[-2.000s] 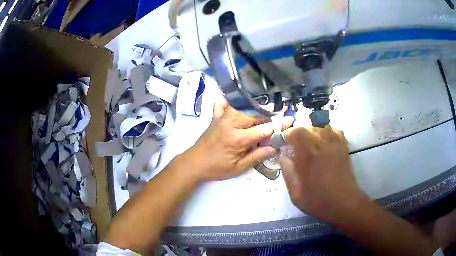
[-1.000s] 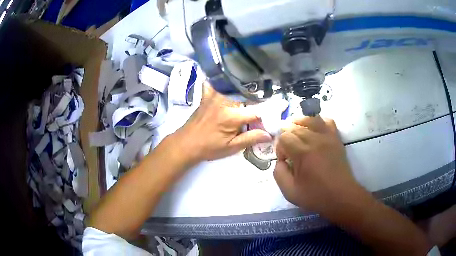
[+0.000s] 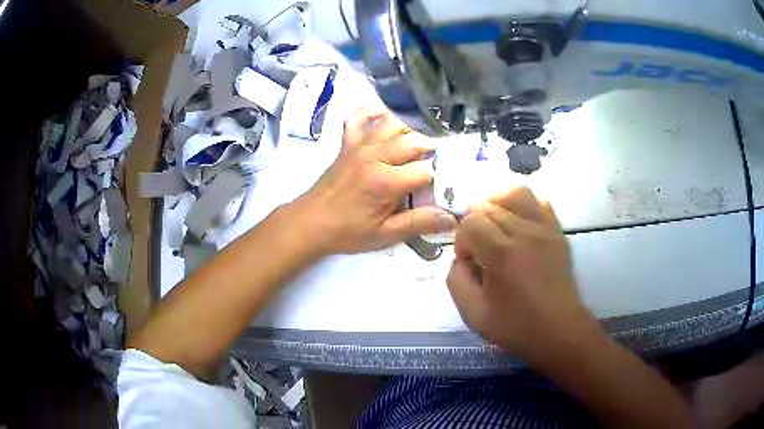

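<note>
A small white fabric band (image 3: 456,178) lies under the needle area of the sewing machine head (image 3: 523,75), its face brightly lit. My left hand (image 3: 369,193) lies at its left side, with the fingers on its left edge and the thumb near its lower edge. My right hand (image 3: 515,260) pinches the band's lower right edge, fingers curled, just below the dark knob-like part (image 3: 525,157). The needle tip and the band's far edge are hard to make out in the glare.
Loose grey-white strips and bands with blue insides (image 3: 219,147) lie left of my left hand. A cardboard box (image 3: 144,193) full of strips stands at far left. A measuring tape (image 3: 402,352) runs along the table's front edge. More strips show below it.
The band now lies flatter and shows more of its white face between my hands. My fingers have shifted around it. The whole view has shifted, with the table higher in the picture.
</note>
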